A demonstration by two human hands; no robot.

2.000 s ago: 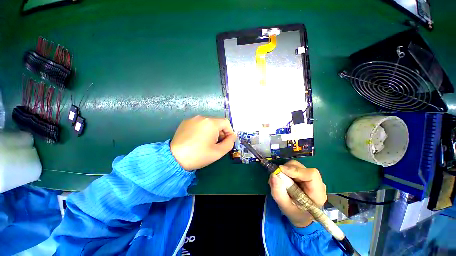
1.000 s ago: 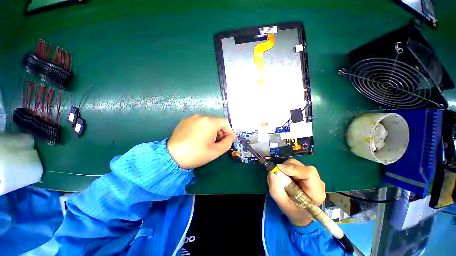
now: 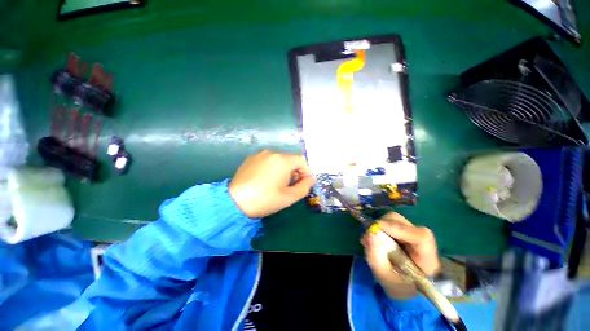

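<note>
The open tablet assembly (image 3: 356, 123) lies on the green bench, silvery back up, with an orange flex cable (image 3: 348, 77) near its top. Its circuit board (image 3: 369, 181) runs along the near end. My right hand (image 3: 402, 253) holds the soldering iron (image 3: 409, 266) like a pen, its dark tip over the left part of the board. My left hand (image 3: 272, 183) has thumb and fingertips pinched together at the board's left corner. Anything between those fingertips is too small and blurred to tell.
Two dark bundles of wired parts (image 3: 68, 157) and two small black-and-white blocks (image 3: 118, 155) lie left. A white spool (image 3: 40, 203) stands at the left edge. A fume fan (image 3: 517, 113), round pot (image 3: 501, 186) and blue box (image 3: 548, 200) stand right.
The view has shifted, so bench items sit further right in the picture, and it is blurrier. Both hands keep nearly the same place at the board; the iron tip looks slightly further right on it.
</note>
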